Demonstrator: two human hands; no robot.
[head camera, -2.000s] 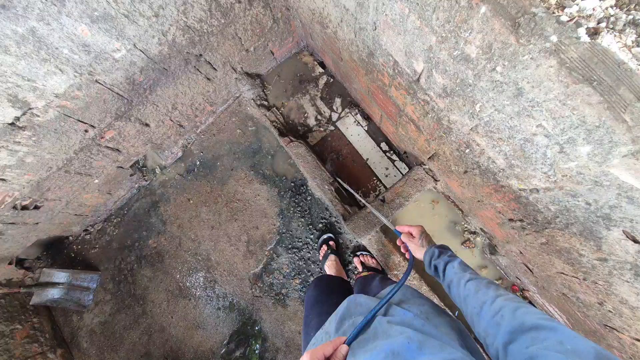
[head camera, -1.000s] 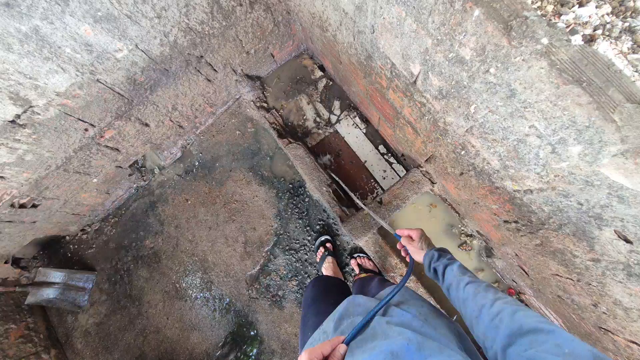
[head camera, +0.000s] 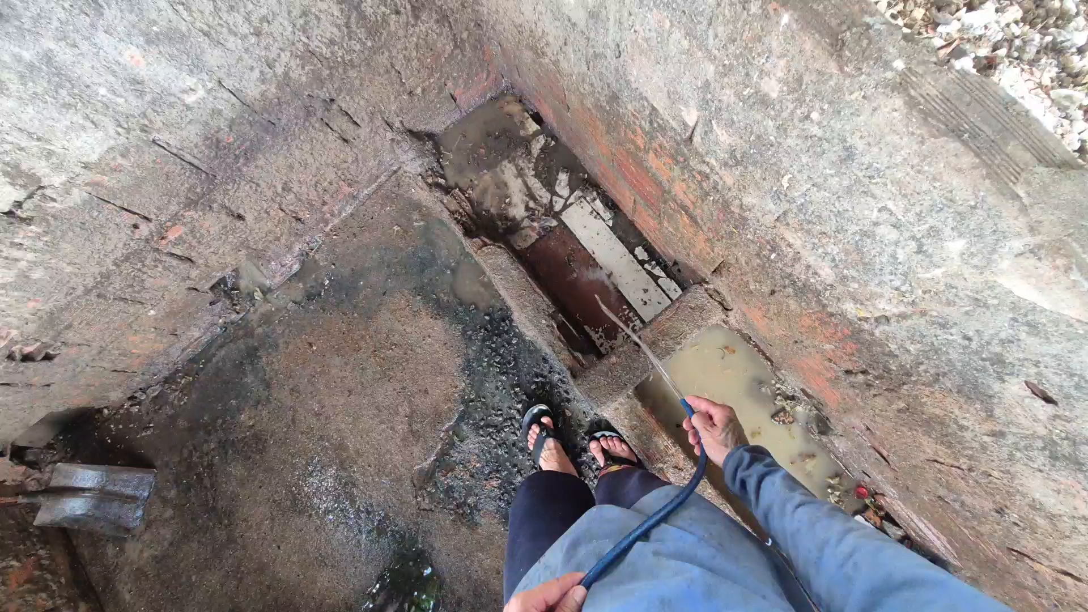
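My right hand (head camera: 716, 427) grips a blue hose (head camera: 650, 520) close to its end. Water (head camera: 643, 347) streams from the hose up and left into a recessed basin, over a low concrete ledge. In that basin a reddish-brown panel (head camera: 571, 276) lies beside a white strip (head camera: 614, 255), with murky water and peeled flakes at the far end. At the bottom edge, my left hand (head camera: 548, 595) holds the hose farther back, partly cut off by the frame.
My sandalled feet stand on wet, gritty concrete floor (head camera: 365, 382). A metal shovel blade (head camera: 98, 499) lies at lower left. Right of my feet is a trough of cloudy water (head camera: 722, 382). Rough walls (head camera: 807, 212) rise around, with white gravel (head camera: 1020, 51) at upper right.
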